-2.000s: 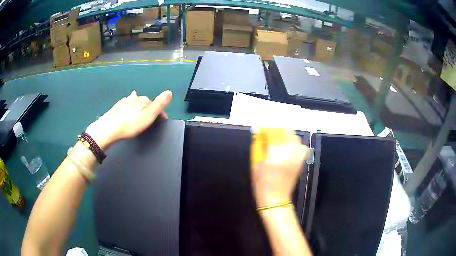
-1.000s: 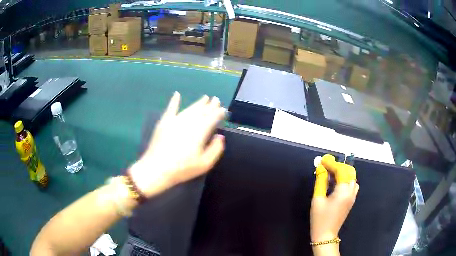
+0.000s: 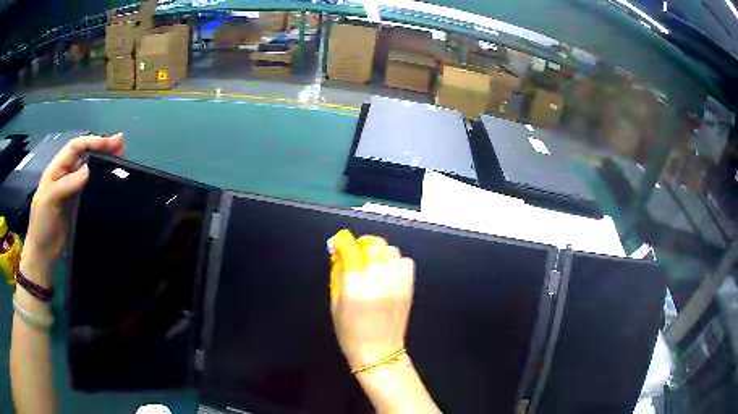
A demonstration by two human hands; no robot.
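A triple-screen laptop faces me with all three screens showing. My left hand (image 3: 61, 190) grips the upper outer edge of the glossy black left side screen (image 3: 137, 275), which is hinged open. My right hand (image 3: 372, 291), with yellow-orange finger cots, is over the left half of the wide centre display (image 3: 477, 323). It holds a small white wad (image 3: 331, 243), mostly hidden by the fingers. The right side screen (image 3: 607, 331) is open. Silver hinges (image 3: 215, 225) join the panels. The keyboard is almost wholly out of the picture.
Stacked grey-black laptops (image 3: 417, 137) and another slab (image 3: 538, 162) lie behind, with white sheets (image 3: 518, 212) before them. A yellow bottle (image 3: 8, 251) is partly hidden at the left edge. White tissue (image 3: 152, 409) shows at the bottom. Cardboard boxes (image 3: 162, 61) stand behind the green bench.
The left side screen, folded over the centre display's left part before, is now swung out to the left with my left hand on its edge. My right hand has moved left across the centre display.
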